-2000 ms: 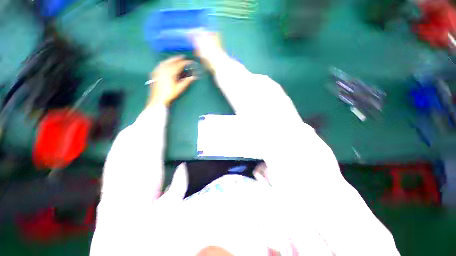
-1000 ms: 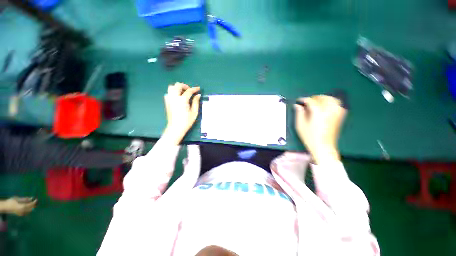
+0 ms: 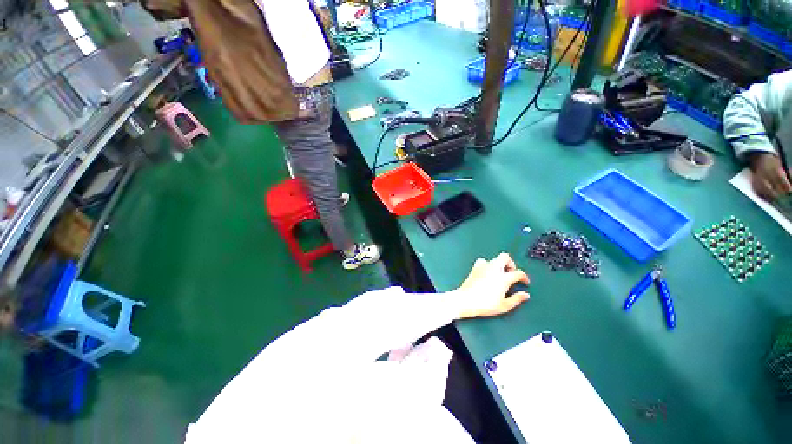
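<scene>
My left hand (image 3: 495, 288) rests on the green table, palm down, between the phone and the white board; its fingers are loosely curled and apart, with nothing visible in them. My right hand is out of the picture. The white board (image 3: 556, 399) lies at the bottom, cut off by the edge, with dark round dots at its visible corners. A loose pile of dark, shiny leaded components (image 3: 566, 253) lies beyond my left hand. A small cluster of tiny dark pieces (image 3: 650, 409) lies right of the board.
A blue bin (image 3: 630, 214), blue cutters (image 3: 653, 295) and a circuit board panel (image 3: 734, 248) lie on the right. A red bin (image 3: 403, 188) and black phone (image 3: 450, 213) are near the table edge. One person stands beyond a red stool (image 3: 295, 221); another's hand (image 3: 770, 178) is far right.
The view has swung left and up, showing the aisle and a standing person. My right hand has left the picture. My left hand is now farther from the board, toward the phone.
</scene>
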